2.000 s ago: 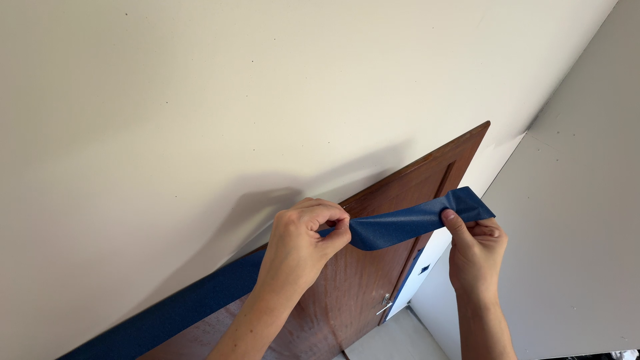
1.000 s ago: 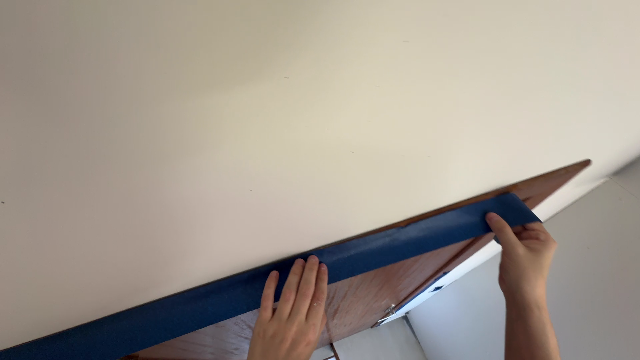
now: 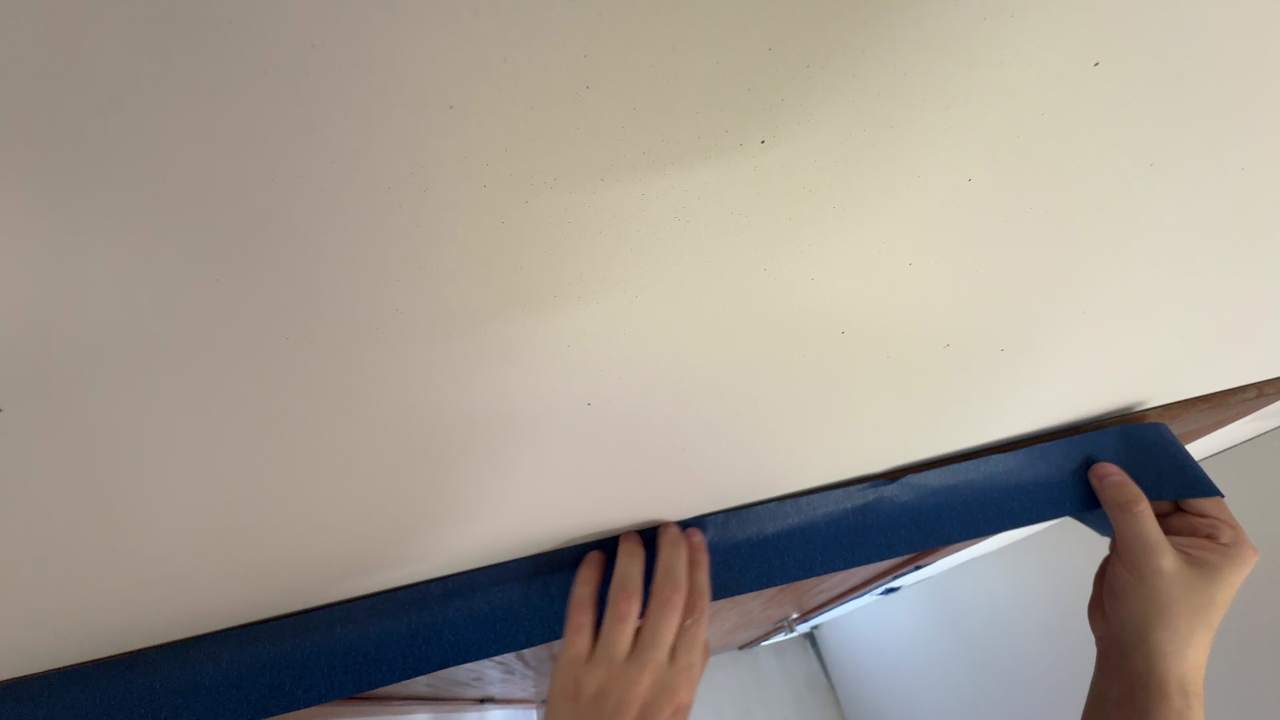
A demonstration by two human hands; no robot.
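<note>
A wide strip of blue masking tape [image 3: 830,525] runs along the top edge of a reddish-brown wooden door or panel [image 3: 770,605], right where it meets the cream surface. My left hand [image 3: 640,620] lies flat on the strip near the lower middle, its fingertips at the tape's upper edge. At the right, my right hand [image 3: 1165,560] pinches the free end of the tape between thumb and fingers, with the thumb on the near face. That end stands off the wood, its corner folded. Much of the wood is hidden behind the tape.
A broad cream wall or ceiling surface [image 3: 640,250] with small dark specks fills the upper view. Below right are a pale wall [image 3: 930,650] and a metal door handle or latch [image 3: 787,627]. The bare end of the wooden edge [image 3: 1220,405] shows beyond the tape.
Two seconds ago both hands held a twisted length of tape off the wood. Now it is stretched out along the edge, and my left hand has gone from pinching to lying flat.
</note>
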